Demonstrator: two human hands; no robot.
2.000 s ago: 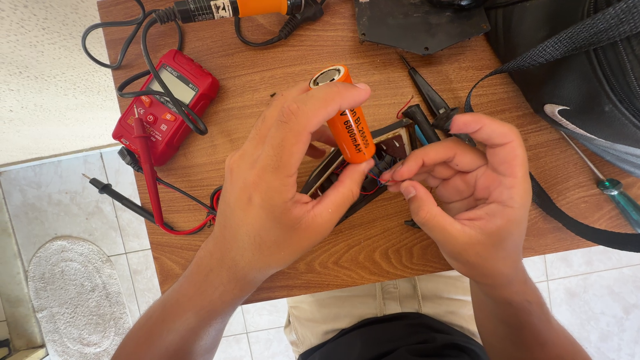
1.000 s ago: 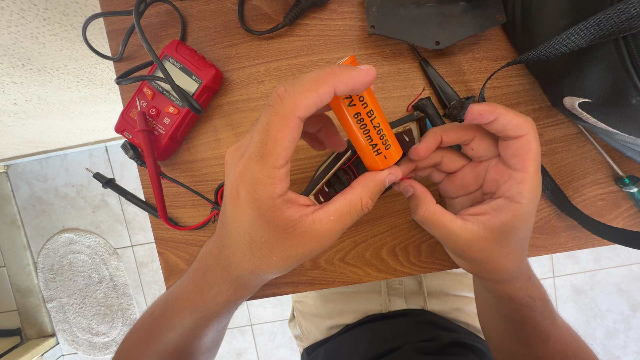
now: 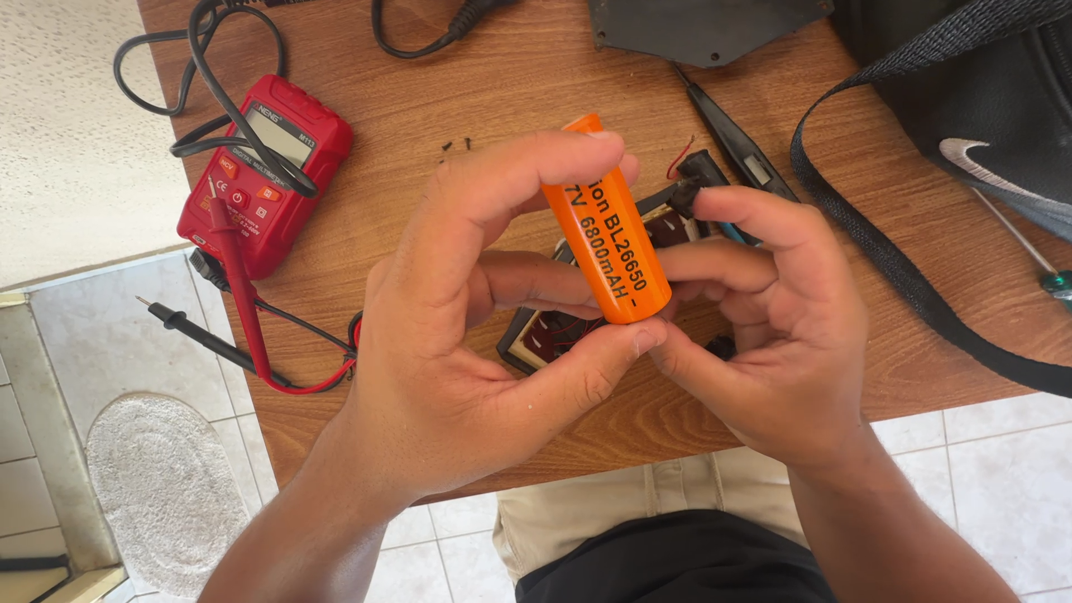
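An orange cylindrical lithium-ion battery cell point(image 3: 610, 239) is held tilted between the thumb and fingers of my left hand point(image 3: 469, 310), its printed side facing up. My right hand point(image 3: 762, 310) is close against the cell's lower end, thumb and fingertips nearly together; whether they pinch a thin wire I cannot tell. Beneath both hands lies an opened dark device housing point(image 3: 536, 339) with a brown board and red wires, partly hidden by the hands and the cell.
A red digital multimeter point(image 3: 276, 167) with test leads lies at the table's left. Small screws point(image 3: 456, 145) sit beyond my left hand. A black pen-like tool point(image 3: 737, 138), a dark plate point(image 3: 703, 25) and a black bag point(image 3: 946, 109) with its strap point(image 3: 888, 276) are beyond and right.
The orange cell has been turned and tilted in my left hand, so its round end no longer shows. The view has shifted, and the orange-and-black tool at the top has left it.
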